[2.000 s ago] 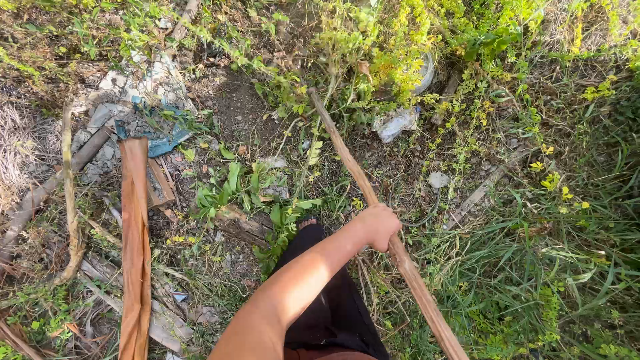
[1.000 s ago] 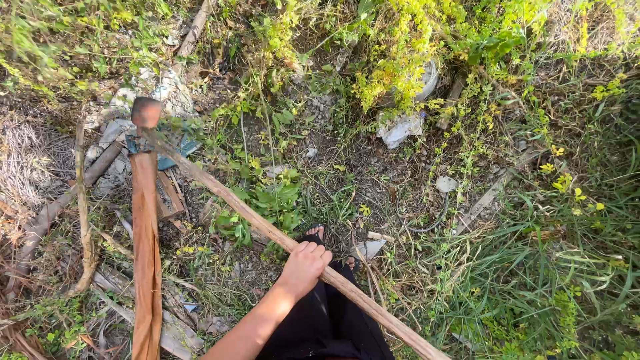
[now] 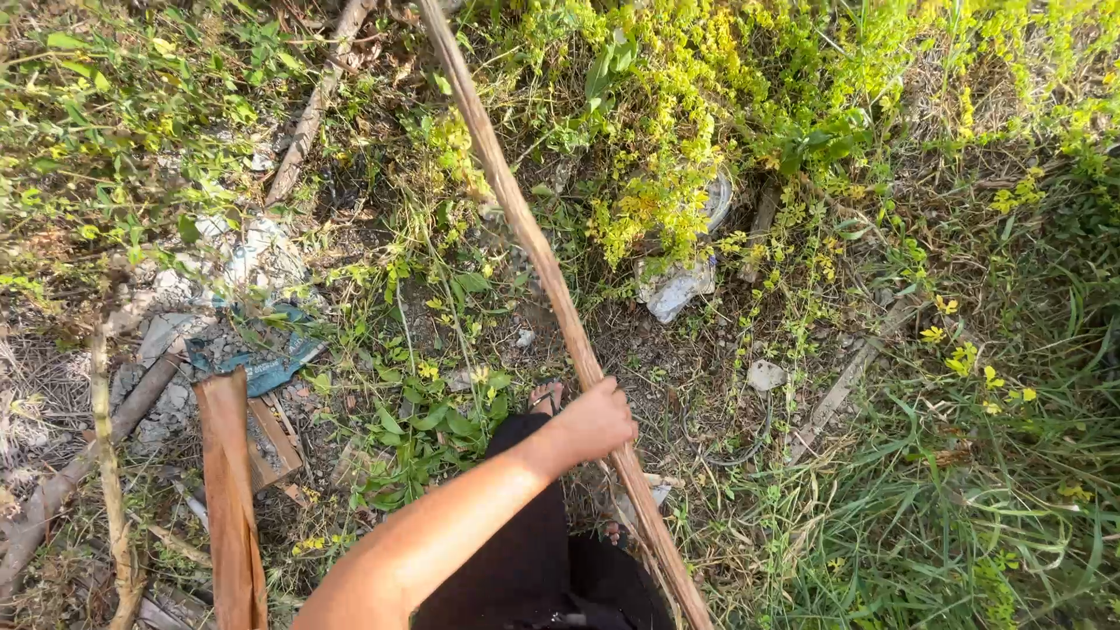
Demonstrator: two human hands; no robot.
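Observation:
My left hand (image 3: 599,422) is closed around a long wooden handle (image 3: 551,271) at its lower part, in front of my black trousers. The handle runs from the top edge, left of centre, down to the bottom edge at right; both its ends lie beyond the frame. My right hand is out of view. A sandalled foot (image 3: 546,398) shows just left of the handle. To the left, a reddish-brown length of wood or bark (image 3: 229,499) stands out from the ground.
Dry branches (image 3: 109,464) and a torn blue bag (image 3: 271,359) with grey rubble lie at left. Beyond the handle are a whitish chunk (image 3: 681,290), a stone (image 3: 766,376) and a weathered board (image 3: 849,385). Yellow-green weeds (image 3: 665,192) grow ahead, long grass (image 3: 954,542) at right.
The handle's far end has swung from the left, where a blade-like head showed one second ago, up past the top edge. My left hand stays closed on the handle.

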